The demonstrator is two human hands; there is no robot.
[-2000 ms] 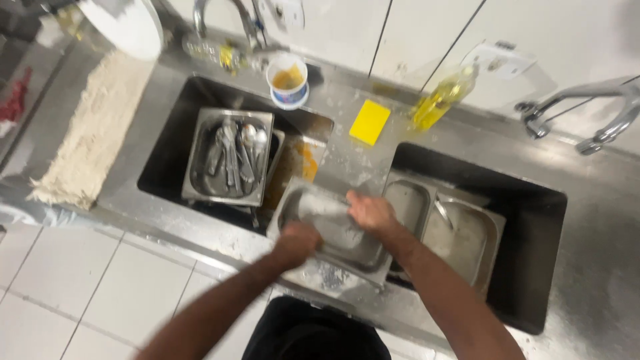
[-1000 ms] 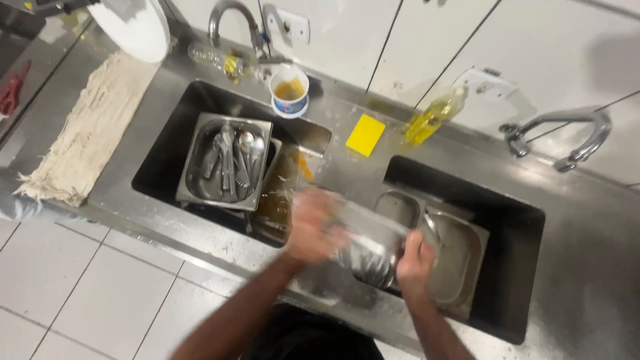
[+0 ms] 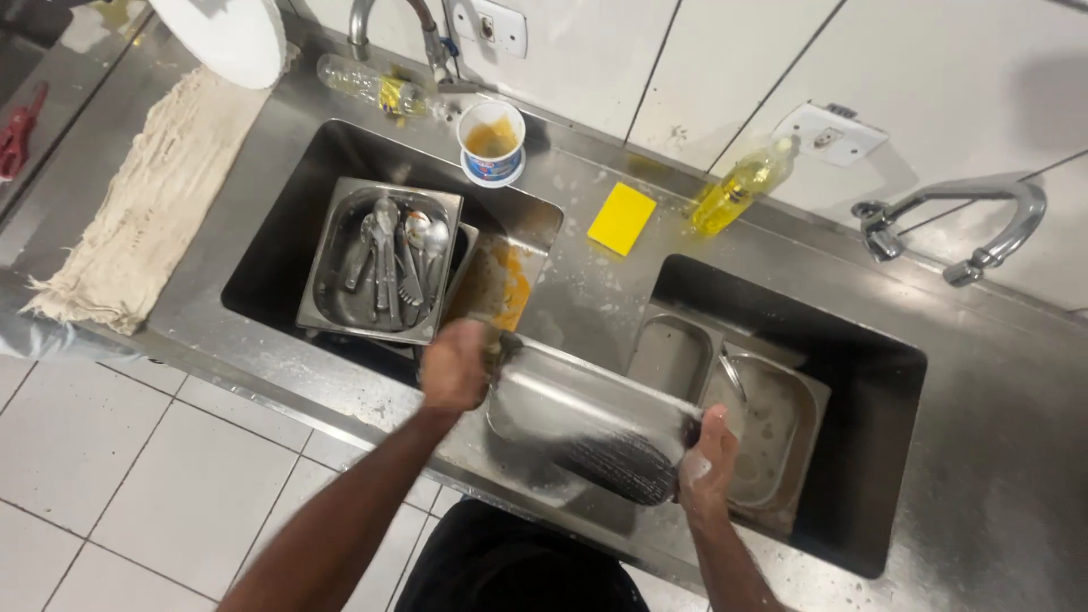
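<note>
My right hand (image 3: 710, 463) grips the right end of a metal food pan (image 3: 595, 408), which is tilted on its side over the counter between two sinks. My left hand (image 3: 456, 365), blurred, is at the pan's left end, closed around a small dark scrubbing pad (image 3: 493, 347). Soap foam shows on the pan and on my right thumb. In the left sink, a square metal pan (image 3: 331, 297) holds several spoons and other cutlery (image 3: 387, 263). The right sink holds a narrow metal pan (image 3: 671, 353) and a larger one (image 3: 769, 442) with cloudy water and a metal handle in it.
A yellow sponge cloth (image 3: 622, 218), a bottle of yellow liquid (image 3: 744, 189), a plastic tub (image 3: 491, 140) and a lying clear bottle (image 3: 374, 85) are behind the sinks. Two faucets (image 3: 1003, 221) rise there. At left are a cotton cloth (image 3: 153, 204), a white plate (image 3: 234, 34) and red-handled scissors (image 3: 17, 140).
The pan lay flatter between my hands two seconds ago; now it is tilted on its side. My left hand has moved to its left end.
</note>
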